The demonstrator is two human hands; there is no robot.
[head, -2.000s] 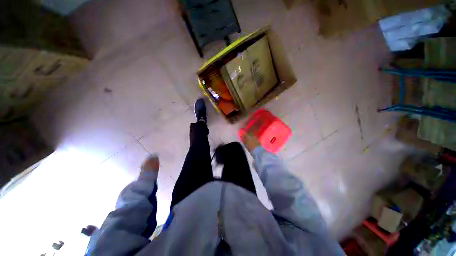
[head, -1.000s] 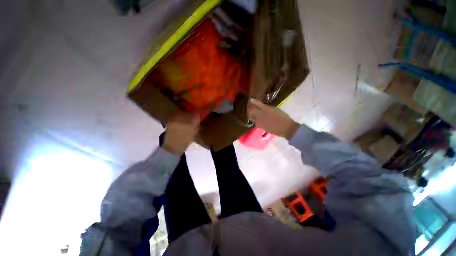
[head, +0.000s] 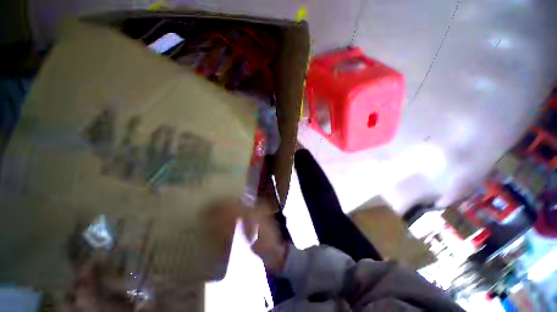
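A large brown carton (head: 122,158) with dark blurred printing fills the left front of the view. My right hand (head: 262,234) is at its right edge, with the fingers around the edge; the hand is blurred. A brownish blur at the carton's lower left may be my left hand (head: 94,277), but its fingers cannot be made out. Behind and partly under the carton is an open brown box (head: 293,91) with bits of yellow at its rim. Red-orange things (head: 235,58) and a small white piece (head: 166,42) show inside it.
A red plastic stool (head: 372,109) stands on the floor right of the open box. My dark-trousered leg is below it. A brown carton piece (head: 388,234) lies at the lower right, beside blurred clutter with red and orange items (head: 498,204).
The view has moved and turned. The open box, earlier between both hands, now lies behind the printed carton. My right hand is now at that carton's edge. The stool is in fuller view.
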